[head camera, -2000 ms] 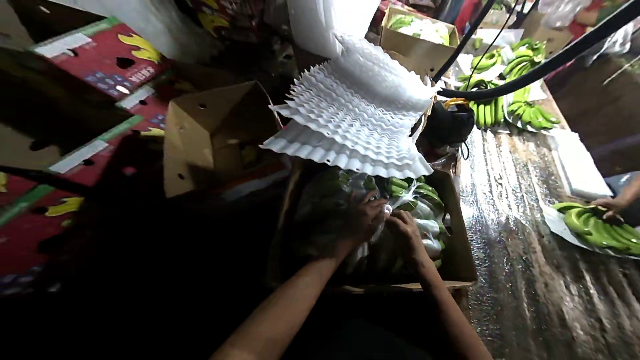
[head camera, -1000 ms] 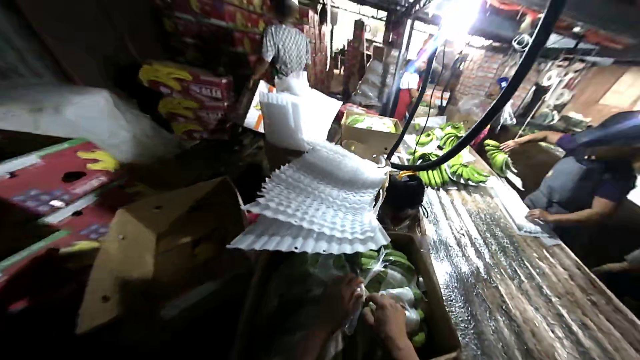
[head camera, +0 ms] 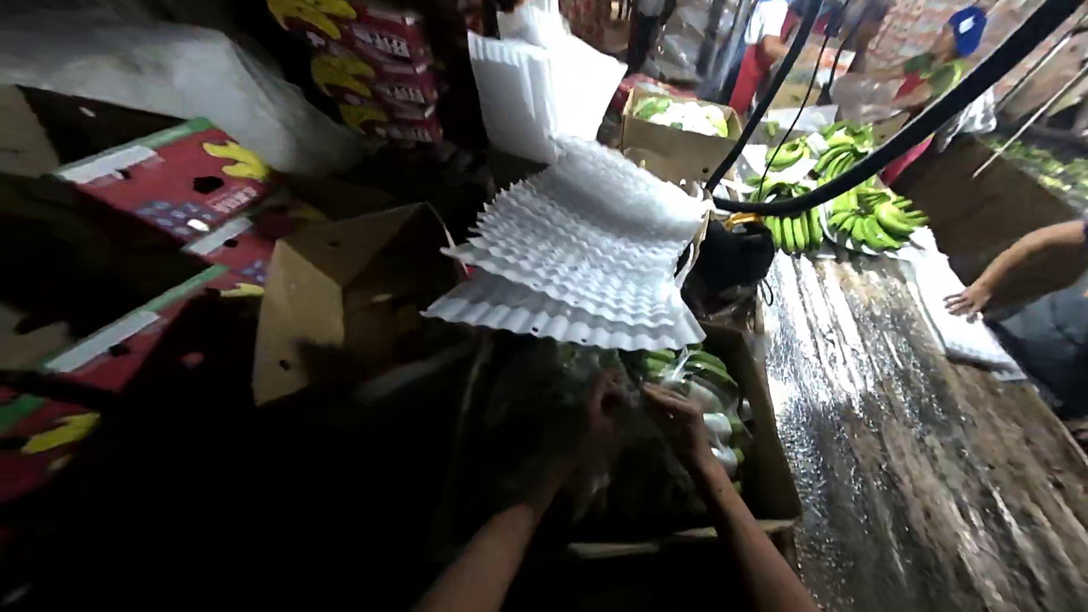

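Note:
A cardboard box (head camera: 769, 450) in front of me holds green bananas (head camera: 710, 370) with clear plastic film (head camera: 677, 365) and white padding among them. My left hand (head camera: 605, 399) is over the box in deep shade, by the film; its fingers are hard to make out. Close to its right, my right hand (head camera: 676, 412) has its fingers bent together on the gathered film. The two hands are nearly touching. A stack of wavy white foam sheets (head camera: 595, 246) overhangs the far side of the box.
An open cardboard box (head camera: 302, 314) and printed red cartons (head camera: 170, 183) are at left. A wet wooden table (head camera: 884, 408) runs along the right, with banana bunches (head camera: 875, 217) and a white pad (head camera: 960, 314) under a co-worker's hand (head camera: 969, 299). A black hose (head camera: 901, 136) crosses above.
The view has swung about. Both my hands stay together at the film over the box. The co-worker's hand seen at the bananas two seconds ago now rests on the white pad.

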